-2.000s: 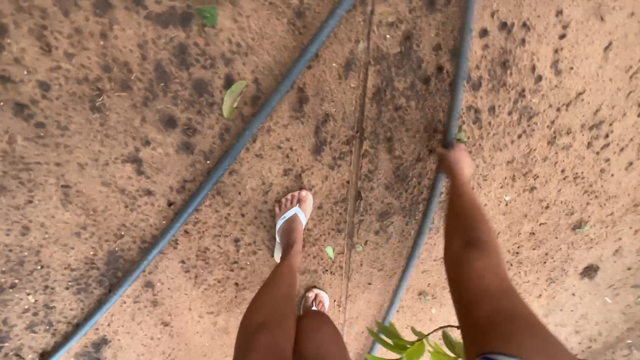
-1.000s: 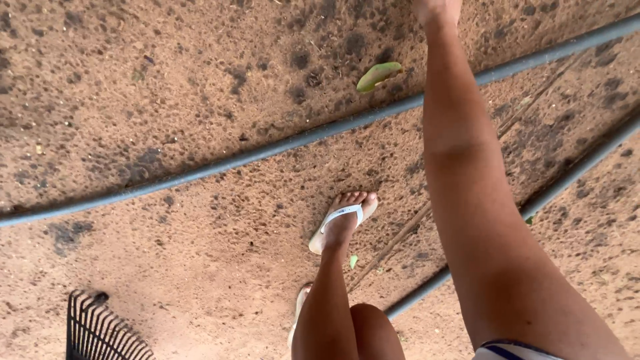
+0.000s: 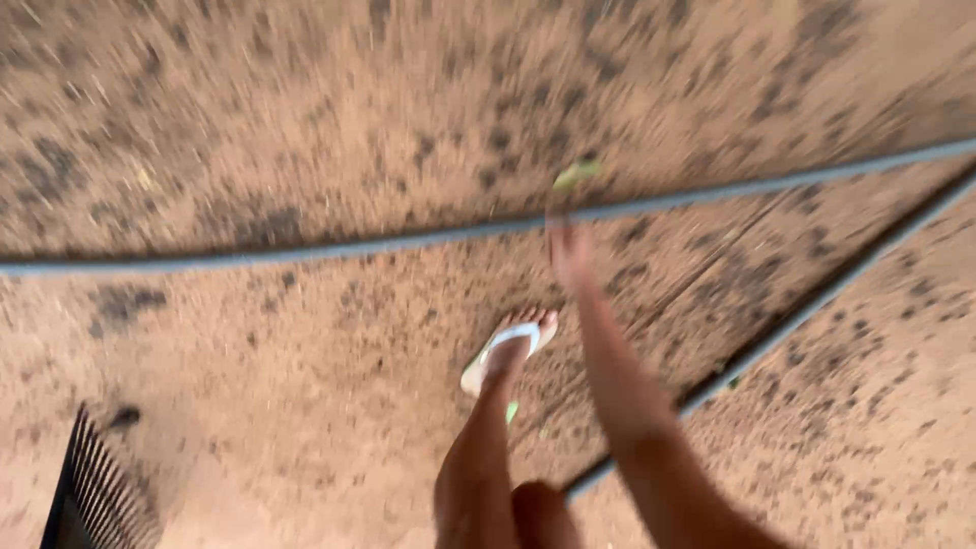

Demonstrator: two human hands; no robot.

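Observation:
My right hand [image 3: 569,245], blurred by motion, is at the grey-blue hose [image 3: 427,238] that crosses the ground; I cannot tell whether its fingers touch or grip it. Just above that spot lies a yellow-green leaf [image 3: 577,174]. A second stretch of hose [image 3: 808,309] runs diagonally and passes behind my right forearm. At the lower left, the black tines of a rake [image 3: 103,488] show, its handle out of view. My left hand is out of the frame.
My foot in a white flip-flop [image 3: 509,343] stands on the reddish-brown, dark-spotted ground between the two hose stretches. A small green leaf [image 3: 512,412] lies beside my ankle, and a dark lump [image 3: 125,415] is near the rake.
My right hand was at the right-hand hose stretch, then beyond the other one at the top edge; now it is back at that hose, by the leaf. The view has turned.

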